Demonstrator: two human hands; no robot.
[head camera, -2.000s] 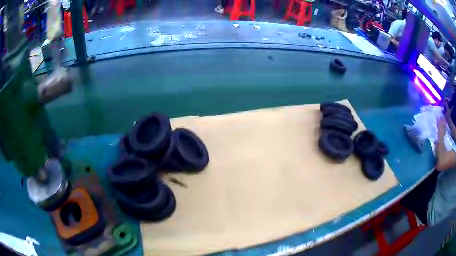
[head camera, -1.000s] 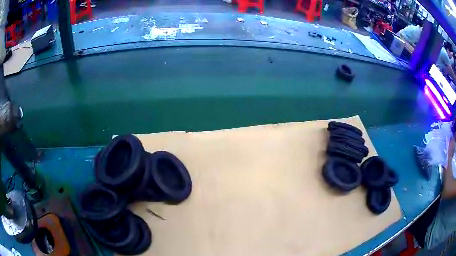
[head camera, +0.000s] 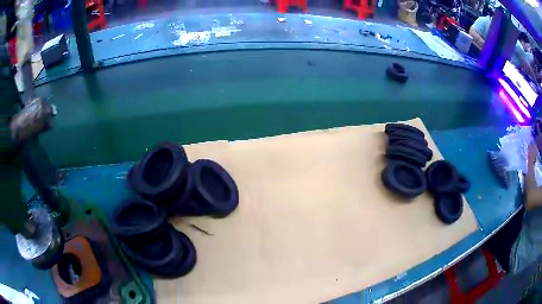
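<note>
Neither of my hands is in view. A loose pile of black oval ear pads (head camera: 217, 187) lies on the left part of the tan cardboard sheet (head camera: 309, 202), partly over its left edge. A smaller group of black ear pads (head camera: 404, 179) lies at the sheet's right end, some stacked and leaning, others flat. A small thin dark mark or scrap (head camera: 201, 229) lies beside the left pile. At the left are the silver press ram head (head camera: 37, 240) and, below it, the orange-brown fixture (head camera: 77, 267) with a dark opening.
The green press base plate (head camera: 132, 292) borders the sheet's left edge. One black pad (head camera: 397, 72) lies on the dark green conveyor belt (head camera: 238, 95). A crumpled whitish bag (head camera: 516, 148) and another person's arm (head camera: 531, 178) are at the right. A red stool (head camera: 475, 276) stands below the bench edge.
The view has shifted since one second ago, so the bench sits higher and the press shows more at the left. The pads keep their places on the sheet.
</note>
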